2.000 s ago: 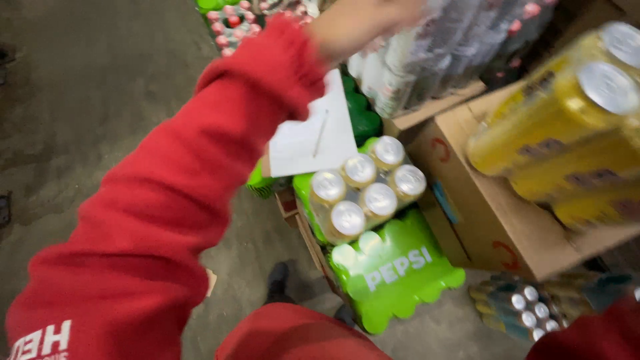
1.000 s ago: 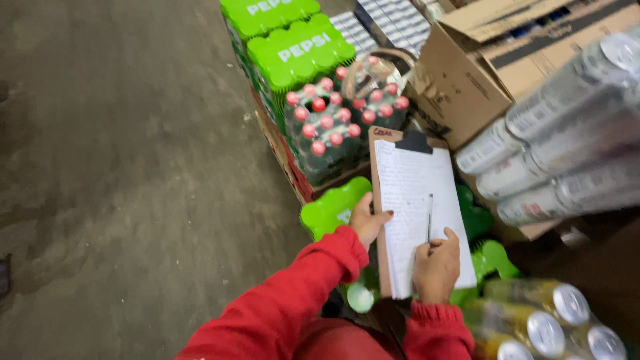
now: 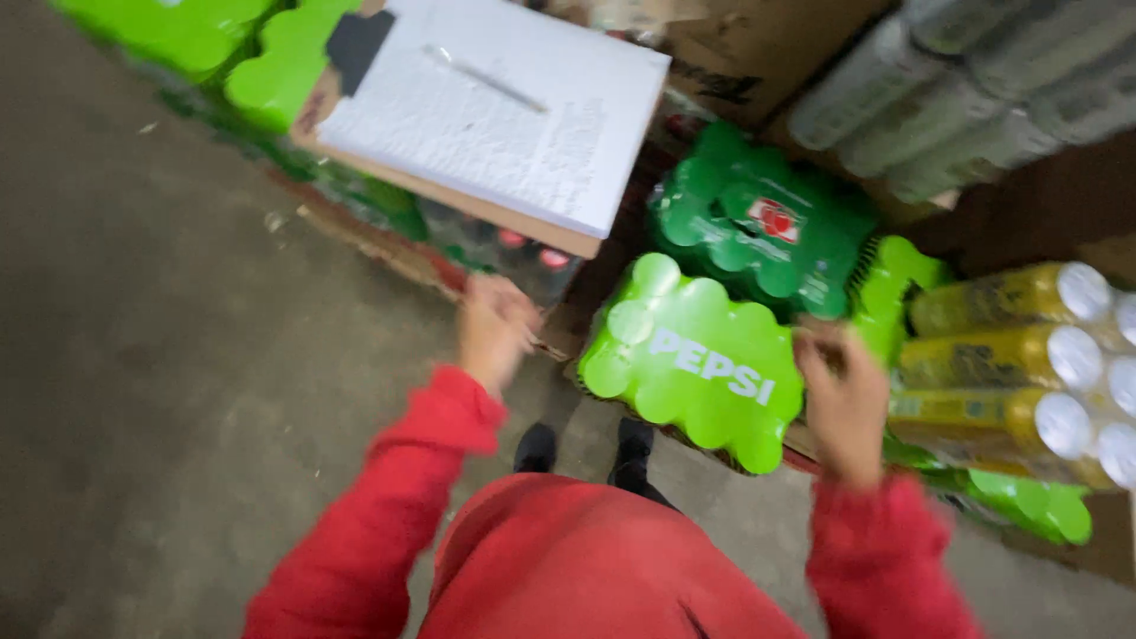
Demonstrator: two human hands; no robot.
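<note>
My left hand [image 3: 499,333], blurred, is beside the edge of a cardboard tray, its fingers partly curled; whether it grips anything is unclear. My right hand [image 3: 843,395] is at the right end of a light-green Pepsi multipack [image 3: 701,355], fingers bent; a hold on it cannot be made out. A clipboard [image 3: 355,53] with written sheets [image 3: 497,115] lies on the packs ahead of my left hand, and a pen [image 3: 484,78] rests on the paper. Behind the Pepsi pack sits a dark-green shrink-wrapped multipack [image 3: 763,217].
Yellow cans [image 3: 994,355] in clear wrap lie at the right, with silvery wrapped cans [image 3: 958,98] above them. More light-green packs [image 3: 169,35] stand at the upper left. Bottles with red caps [image 3: 552,258] show under the clipboard. Concrete floor [image 3: 222,426] lies at the left.
A second ago my left hand held the clipboard's edge and my right hand was on its paper by the pen; now both hands are away from it. The view has shifted a lot.
</note>
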